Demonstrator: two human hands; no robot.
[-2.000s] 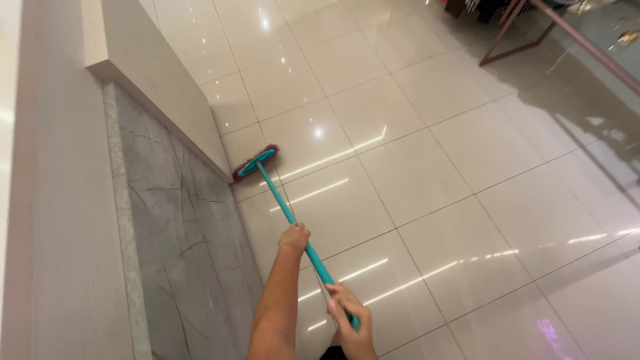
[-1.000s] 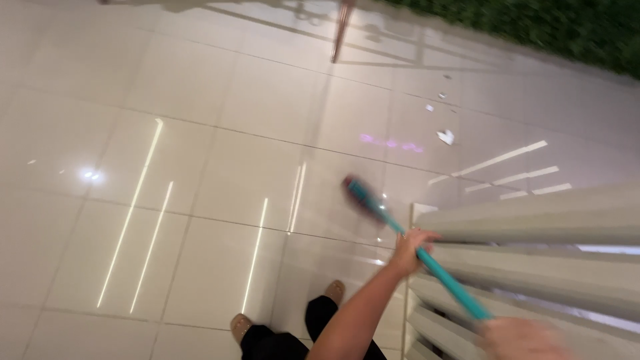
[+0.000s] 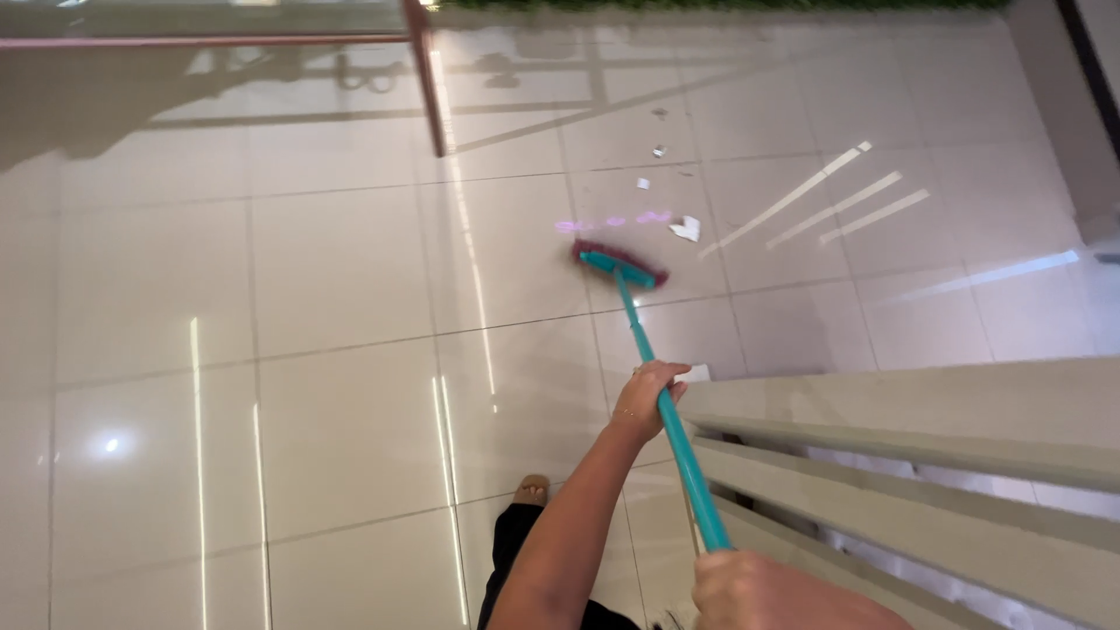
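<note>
A broom with a teal handle (image 3: 689,464) reaches from the lower right to the middle of the view. Its teal head with dark red bristles (image 3: 619,264) is slightly blurred, on or just above the tiled floor. My left hand (image 3: 649,398) is wrapped round the handle partway down, and my right hand (image 3: 757,591) grips its upper end near the bottom edge. A torn white scrap (image 3: 687,229) lies just beyond the bristles. Farther off are a small white piece (image 3: 643,184), a small shiny piece (image 3: 659,151) and a brownish bit (image 3: 660,114).
Pale slats (image 3: 910,402) of a low structure stand close at the right. A reddish metal frame leg (image 3: 429,96) meets the floor at the upper left, under a glass-like top. Green artificial-looking foliage (image 3: 700,4) runs along the far edge. My foot (image 3: 531,490) shows below.
The view has swung from a grey marbled panel to the slatted structure. Both hands have stayed on the broom handle. Since a second ago, the broom head has come nearer the torn white scrap.
</note>
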